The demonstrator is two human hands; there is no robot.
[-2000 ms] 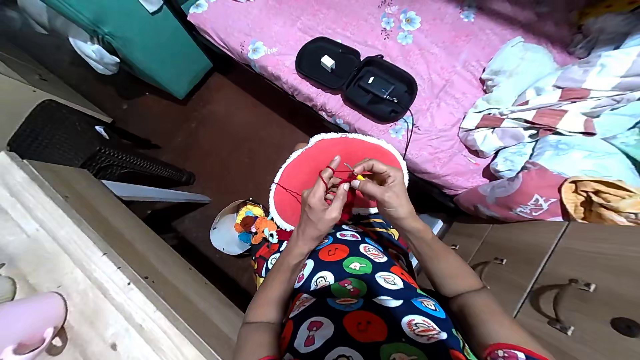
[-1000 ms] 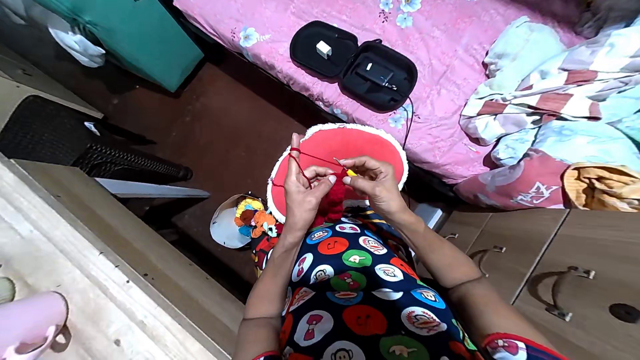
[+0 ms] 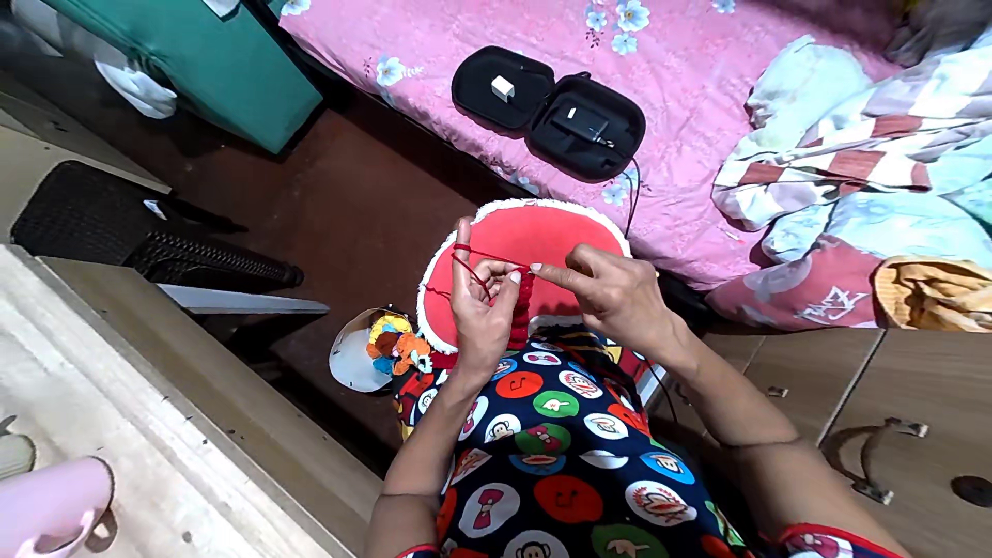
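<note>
Dark red yarn (image 3: 496, 256) loops round the raised index finger of my left hand (image 3: 482, 306), whose thumb and other fingers pinch the top of a narrow dark red crocheted strip (image 3: 521, 314). My right hand (image 3: 612, 291) is at the strip's top edge, its index fingertip touching where the yarn meets it; a crochet hook cannot be made out there, and the curled fingers hide what lies in the palm. Under both hands, on my lap, rests a red cushion (image 3: 558, 232) with a fluffy white edge.
A round white container (image 3: 353, 360) with colourful crocheted pieces (image 3: 399, 345) stands at left. On the pink bed (image 3: 682, 93) lie an open black case (image 3: 593, 124) with a cable, and heaped cloths (image 3: 868, 170). Wooden drawers (image 3: 798, 395) are at right, a pink mug (image 3: 58, 504) at lower left.
My right hand has turned, its index finger now extended to the strip. The yellow piece seen at its fingers earlier no longer shows there. My left index finger has risen since the first frame.
</note>
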